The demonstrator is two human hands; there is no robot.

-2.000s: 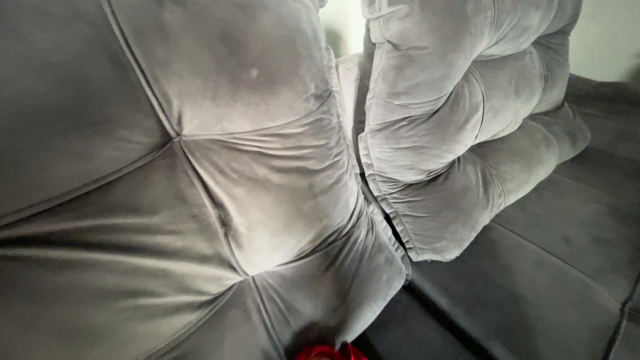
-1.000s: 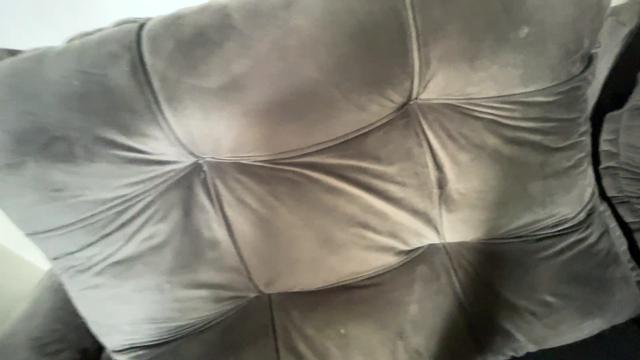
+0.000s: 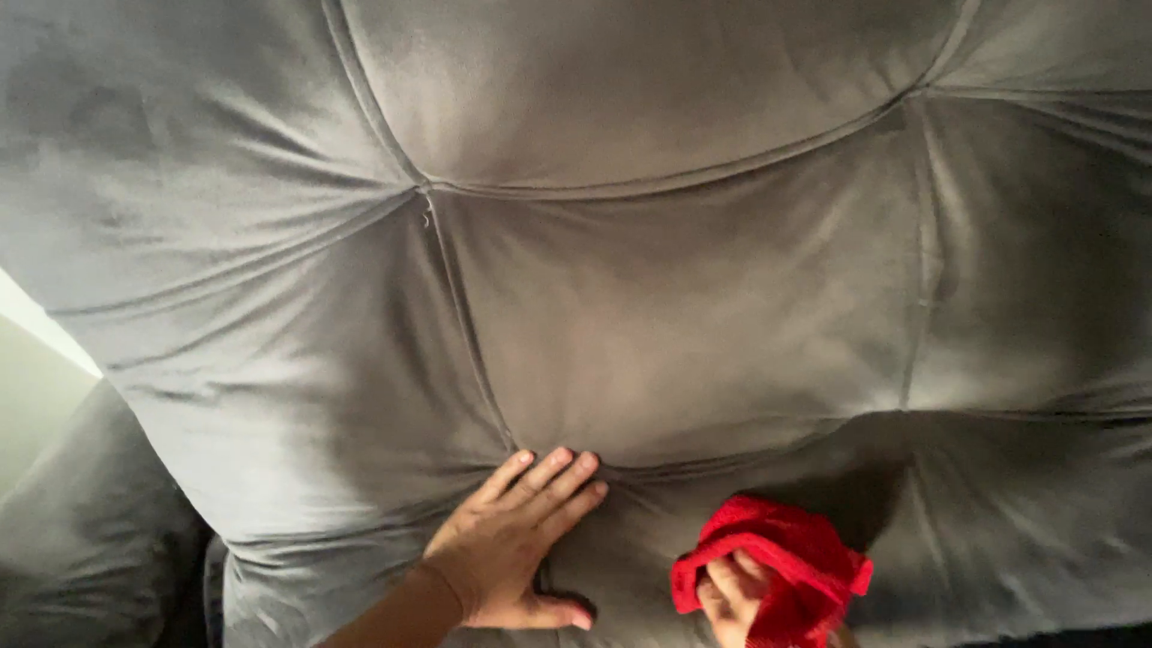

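Observation:
A grey tufted sofa back cushion (image 3: 684,297) of velvety fabric fills most of the view, with piped seams meeting at puckered points. My left hand (image 3: 517,540) lies palm down on its lower part, fingers spread over a seam junction, holding nothing. To the right, my right hand (image 3: 733,589) grips a bunched red cloth (image 3: 783,549) at the cushion's lower part. The cloth covers part of that hand. A short loose thread (image 3: 427,214) hangs at the upper left seam junction.
Another grey cushioned part (image 3: 81,531) of the sofa is at the lower left, with a dark gap beside the large cushion. A pale wall (image 3: 36,396) shows at the left edge. Darkness lies along the bottom right edge.
Both hands have come into view, the right one with the red cloth. Two seconds ago only a bit of red showed at the bottom edge. The view has shifted strongly along the sofa.

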